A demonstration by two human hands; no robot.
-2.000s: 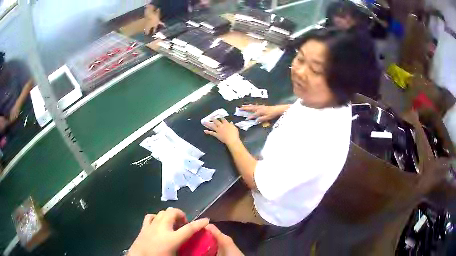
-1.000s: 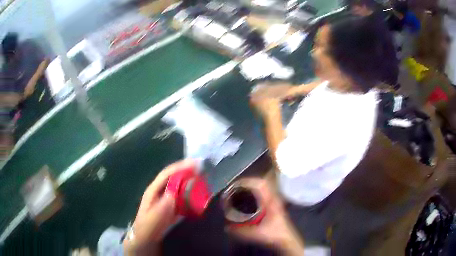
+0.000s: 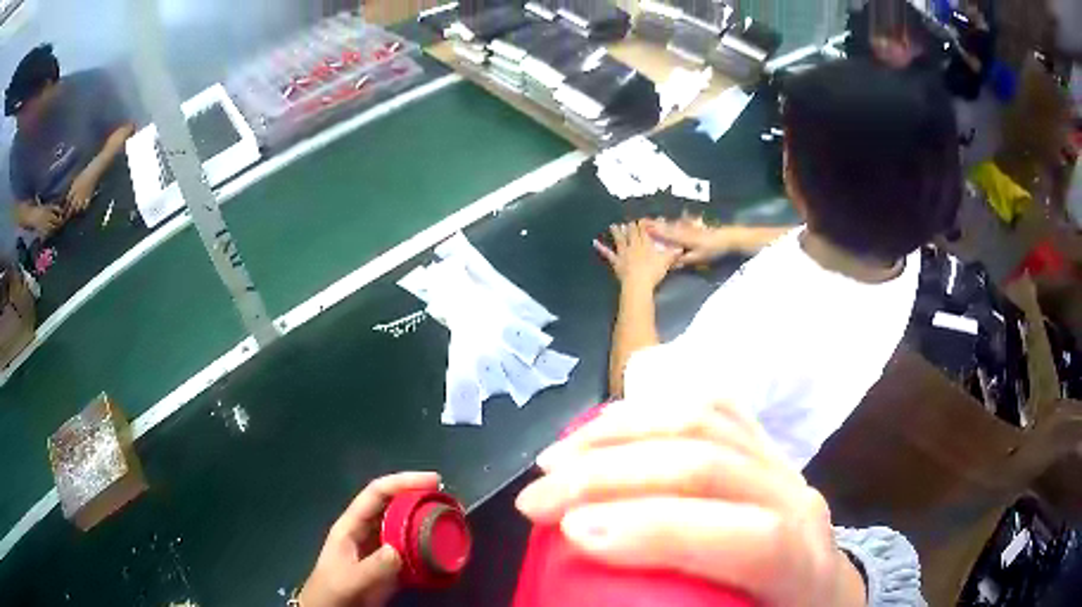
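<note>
My left hand point(image 3: 362, 548) holds the round red bottle cap point(image 3: 430, 540) low in the middle of the head view, its underside turned to the right. My right hand point(image 3: 700, 504) is wrapped around the red bottle point(image 3: 570, 575), large and close to the camera at the bottom; the bottle is partly hidden by my fingers and cut off by the lower edge. Cap and bottle are apart. The bottle's mouth is not in view.
A small carton point(image 3: 97, 465) stands on the dark green bench at the left. Fanned white strips point(image 3: 489, 332) lie ahead. A person in white point(image 3: 759, 332) sits to the right. A white rail point(image 3: 356, 279) with an upright point(image 3: 196, 178) borders the green conveyor point(image 3: 392, 166).
The cap has come off the bottle. My right hand has raised the bottle closer to the camera, and its open mouth has gone out of view. The neighbour's head has turned away.
</note>
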